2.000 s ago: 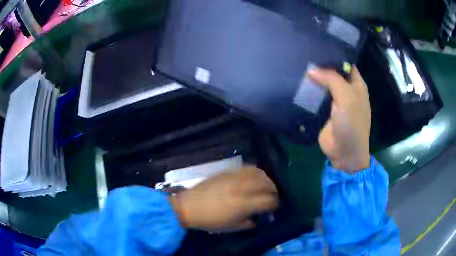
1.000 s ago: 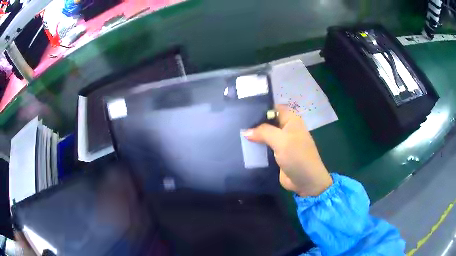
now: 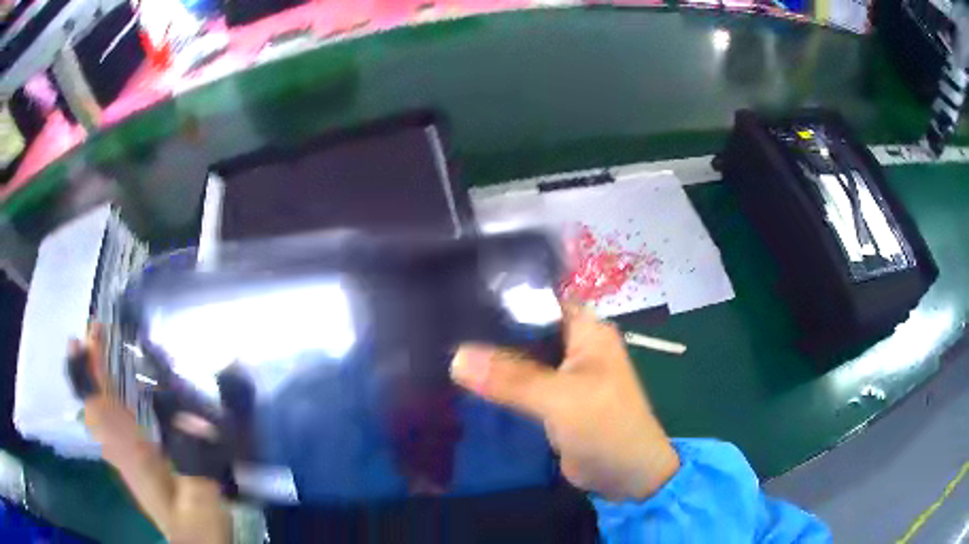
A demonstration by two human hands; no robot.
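A glossy dark tablet-sized panel [image 3: 372, 372] is held up in front of me, blurred, with bright reflections on its face. My right hand [image 3: 595, 409] grips its right edge, thumb on the face. My left hand [image 3: 143, 457], with black finger cots, is at its lower left edge and holds it there. Whether the back cover lies behind this panel cannot be told. A dark foam tray is partly visible below it.
A black tray with pale lining [image 3: 213, 207] lies behind the panel. A white sheet [image 3: 691, 239] bears red specks [image 3: 611, 271]; a pale stick [image 3: 656, 342] lies nearby. Stacked foam trays with an open tablet unit [image 3: 861, 223] stand right, covers with interleaf sheets [image 3: 64, 329] left.
The back cover in my right hand is no longer separately visible. The glossy panel has moved from lower left to the middle, between both hands. The red specks are now more exposed.
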